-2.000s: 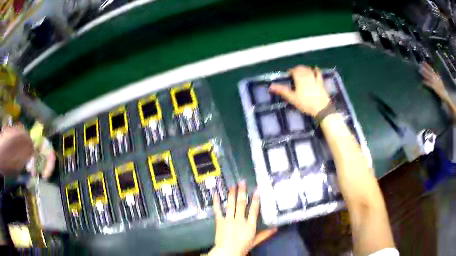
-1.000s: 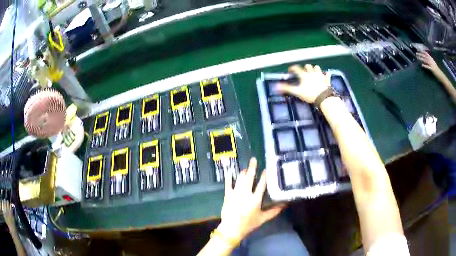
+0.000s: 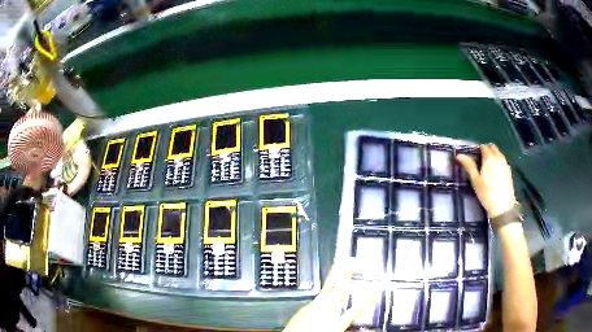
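A lens tray (image 3: 390,231) with a grid of dark-bordered, pale-centred screen lenses lies right of centre. My right hand (image 3: 492,179) is at its upper right corner, thumb over the corner pocket and fingers at the edge. My left hand (image 3: 334,303) is blurred over the lower left edge and partly cut off by the frame; its grip is unclear. On the left, a clear phone tray (image 3: 195,198) holds two rows of keypad phones (image 3: 225,150). Yellow liners (image 3: 278,209) frame their dark screens.
A green bench mat (image 3: 337,123) has a white stripe. Another tray of dark pieces (image 3: 529,117) lies at upper right, with a thin dark tool (image 3: 531,194) below it. A pink fan (image 3: 35,142) and white box (image 3: 66,227) stand left.
My right hand has moved from the lens tray's upper left area to its upper right corner, uncovering lenses. My left hand now overlaps the lower left edge. The view has also shifted.
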